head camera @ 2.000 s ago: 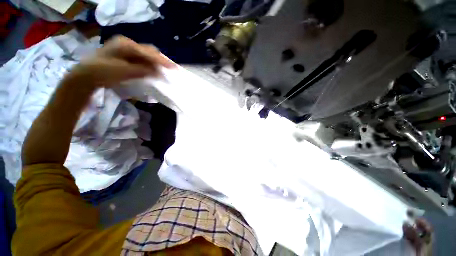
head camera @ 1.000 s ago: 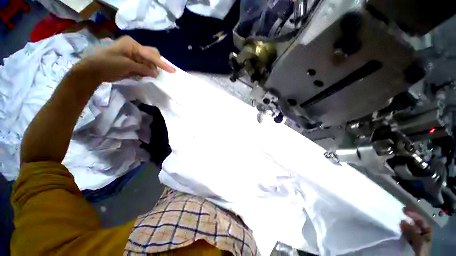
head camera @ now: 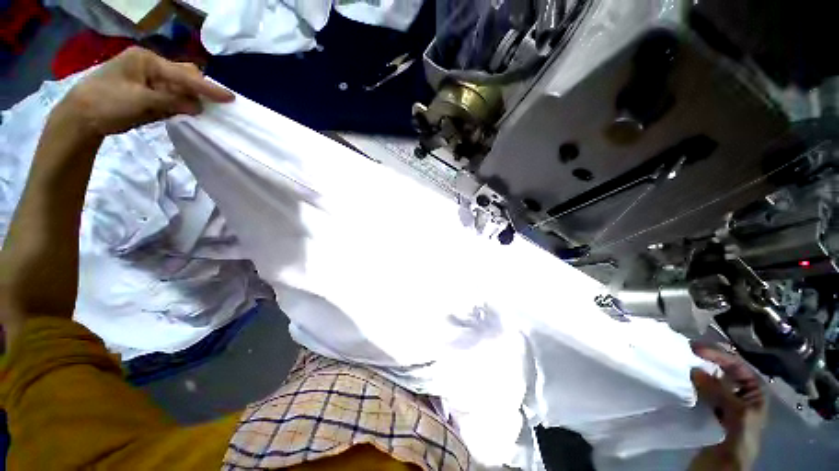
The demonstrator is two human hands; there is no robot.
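Note:
A white garment piece (head camera: 368,248) is stretched as a long strip from upper left to lower right, under the needle area of the sewing machine (head camera: 598,138). My left hand (head camera: 147,87) pinches its upper left end between thumb and fingers. My right hand (head camera: 736,396) holds its lower right end, near the picture's right side. The presser foot area (head camera: 492,221) sits at the cloth's upper edge. A shiny roller (head camera: 658,302) lies to its right, by the cloth's edge. The rest of the cloth hangs over the checked lap cloth (head camera: 345,414). Glare hides the cloth's detail.
A large white pile (head camera: 147,248) lies at the left, below my left forearm. Dark navy cloth (head camera: 304,83) with a small metal tool (head camera: 391,72) lies beyond. A brass-coloured round part (head camera: 469,106) is left of the machine head. More white cloth (head camera: 262,23) is at the top.
My left hand has moved left and up with its end of the cloth, leaving a longer stretch left of the needles. My right hand has moved slightly left and still holds the other end.

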